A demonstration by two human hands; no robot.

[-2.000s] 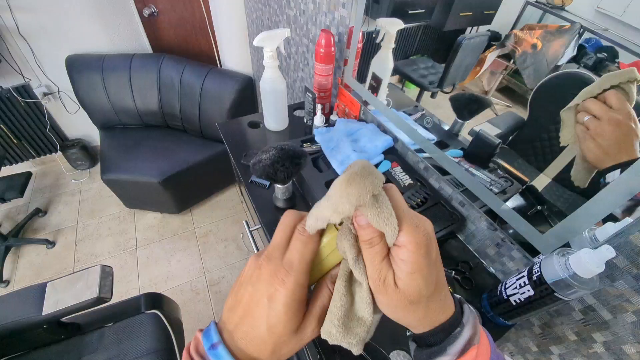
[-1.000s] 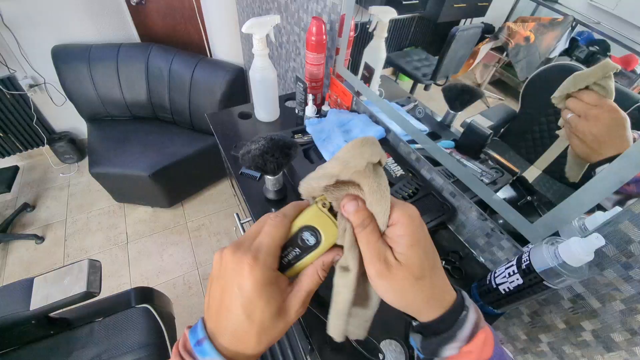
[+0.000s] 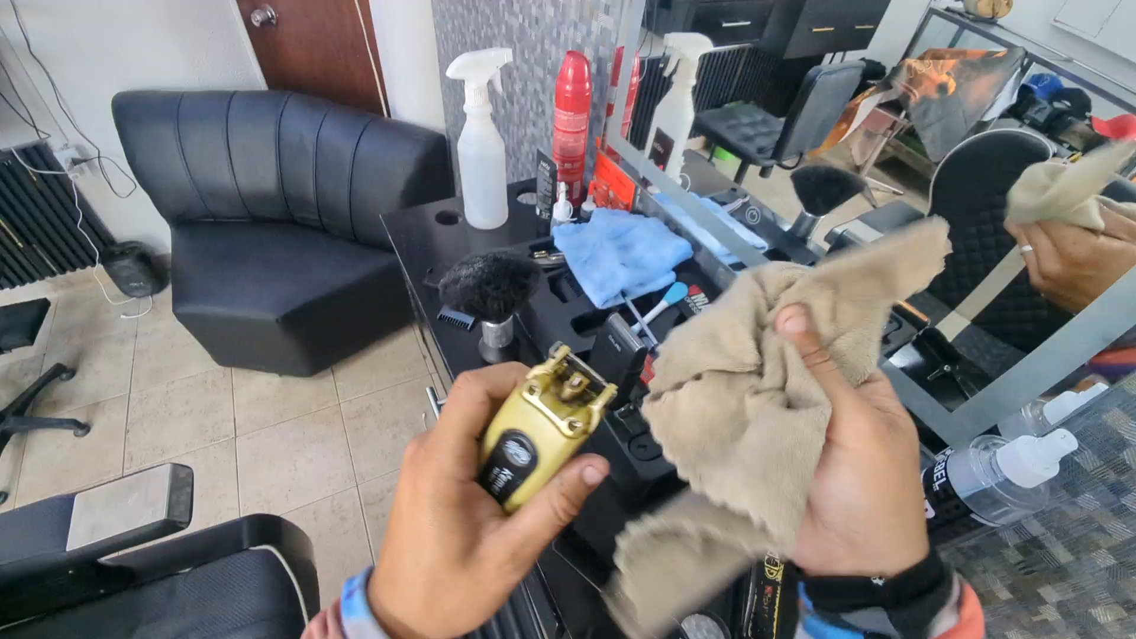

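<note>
My left hand (image 3: 470, 524) grips a gold cordless hair trimmer (image 3: 546, 426), its blade head pointing up and its black badge facing me. To the right, my right hand (image 3: 856, 453) holds a crumpled beige cloth (image 3: 745, 382) under the thumb, apart from the trimmer; one end of the cloth hangs down blurred. Behind the trimmer a black-bristled neck brush (image 3: 490, 288) stands upright on the black counter (image 3: 413, 231), with a small black comb attachment (image 3: 456, 318) beside it. A folded blue cloth (image 3: 621, 253) lies farther back.
A white spray bottle (image 3: 482, 151) and a red aerosol can (image 3: 572, 124) stand at the counter's back. The framed mirror (image 3: 1003, 390) rises on the right, near a clear pump bottle (image 3: 994, 479). A black sofa (image 3: 284, 222) is at left, a barber chair's armrest (image 3: 133, 510) at lower left.
The beige cloth, which covered the trimmer's head, is now off it. My hands have moved apart, the right one carrying the cloth, and the blade head shows.
</note>
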